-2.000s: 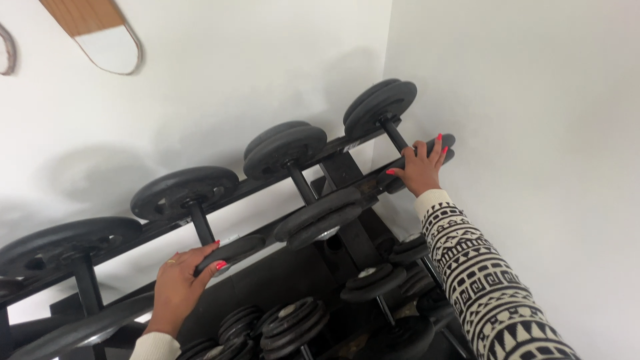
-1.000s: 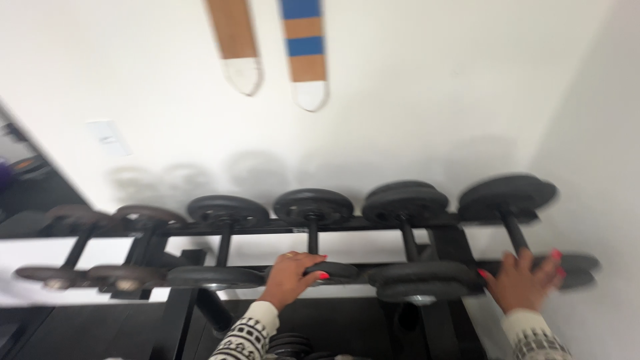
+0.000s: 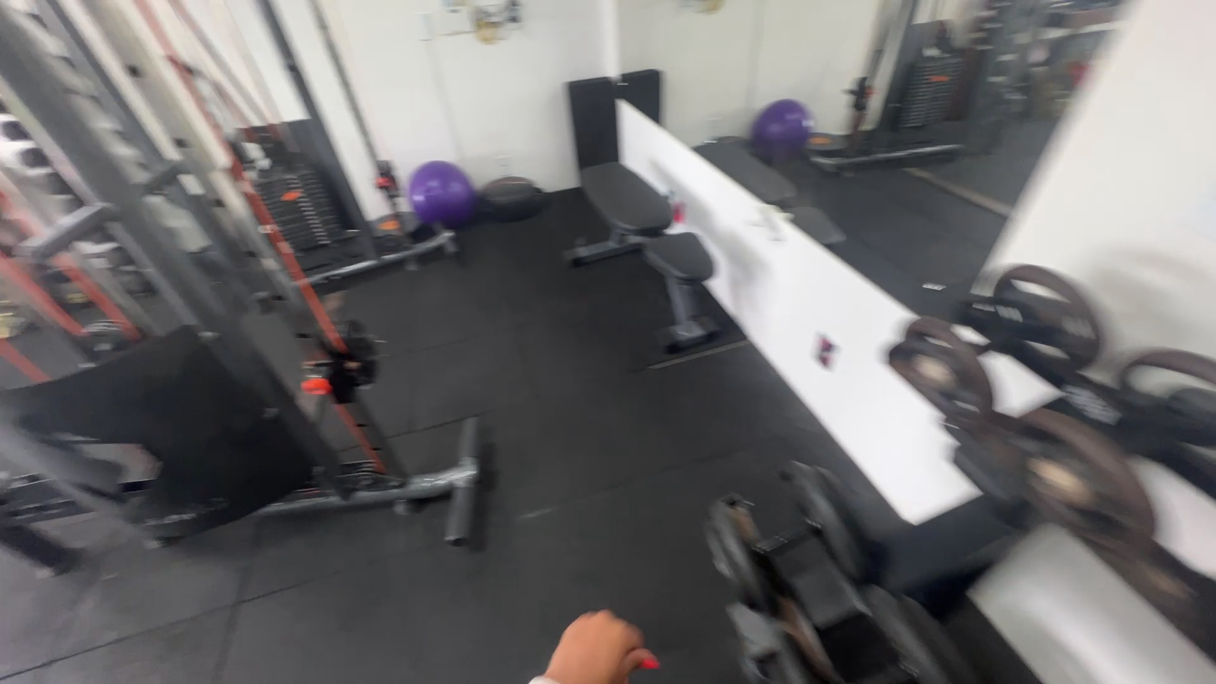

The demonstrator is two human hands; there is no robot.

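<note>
One hand, seemingly my left hand [image 3: 600, 648], shows at the bottom edge, back of the hand up, with a red nail on the right. Its fingers are mostly hidden, so I cannot tell if they are curled shut; no object shows in it. Just right of it are dark plate-loaded dumbbells [image 3: 736, 556] on the lower rack. Higher at the right, dumbbells with worn brownish plates [image 3: 1073, 475] rest on the upper rack, blurred. My right hand is out of view.
A cable machine with a grey frame [image 3: 204, 275] stands at left, its foot [image 3: 464, 484] jutting over the black rubber floor [image 3: 570, 427]. Farther off are a purple exercise ball [image 3: 442, 194], an adjustable bench [image 3: 627, 198] and a stool-like seat [image 3: 680, 256]. A wall mirror [image 3: 855, 190] runs at right.
The view has swung from the rack to the gym floor. My left hand has come off the dumbbell it touched; my right hand, earlier on a dumbbell at the rack's right end, has left the view.
</note>
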